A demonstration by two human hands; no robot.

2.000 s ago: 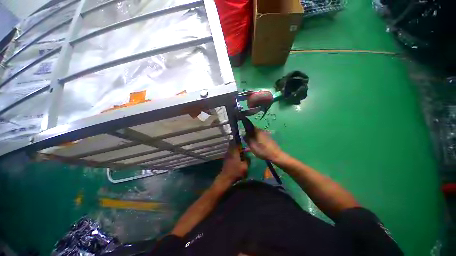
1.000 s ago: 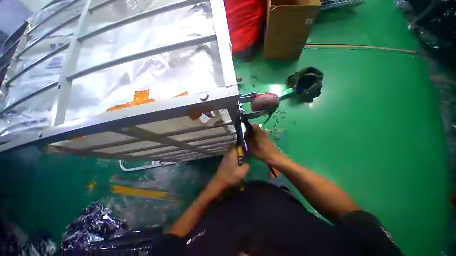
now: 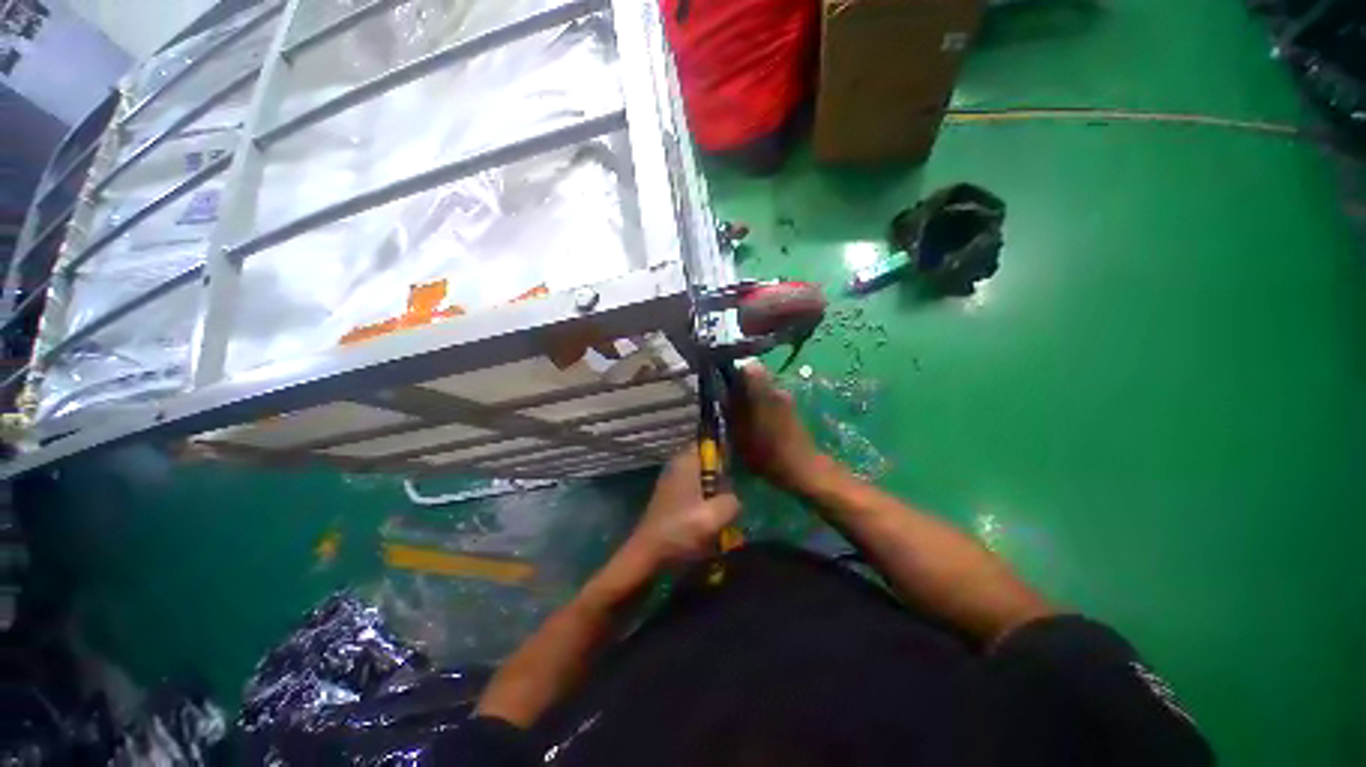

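Observation:
My left hand [image 3: 686, 511] is closed around the yellow-and-black handles of the pliers [image 3: 710, 450], whose dark jaws reach up to the trolley's corner by the caster. My right hand [image 3: 772, 429] is just right of the pliers, close under the caster, with its fingers bent against the corner; what it holds is hidden. The caster [image 3: 779, 307] has a dull red wheel in a grey fork and sticks out from the frame corner. The silver-grey barred trolley [image 3: 450, 333] lies tipped on its side at the left.
Small loose bits lie on the green floor right of the caster. Beyond are a dark open bag [image 3: 953, 240], a light-blue tube [image 3: 879, 273], a red bundle [image 3: 737, 75] and a cardboard box [image 3: 894, 83]. Black plastic-wrapped bundles [image 3: 333, 659] lie at the lower left.
The view has shifted, so the box and dark bag sit further right. The pliers' yellow handles now show more in my left hand. The dark bar seen below my right hand no longer shows.

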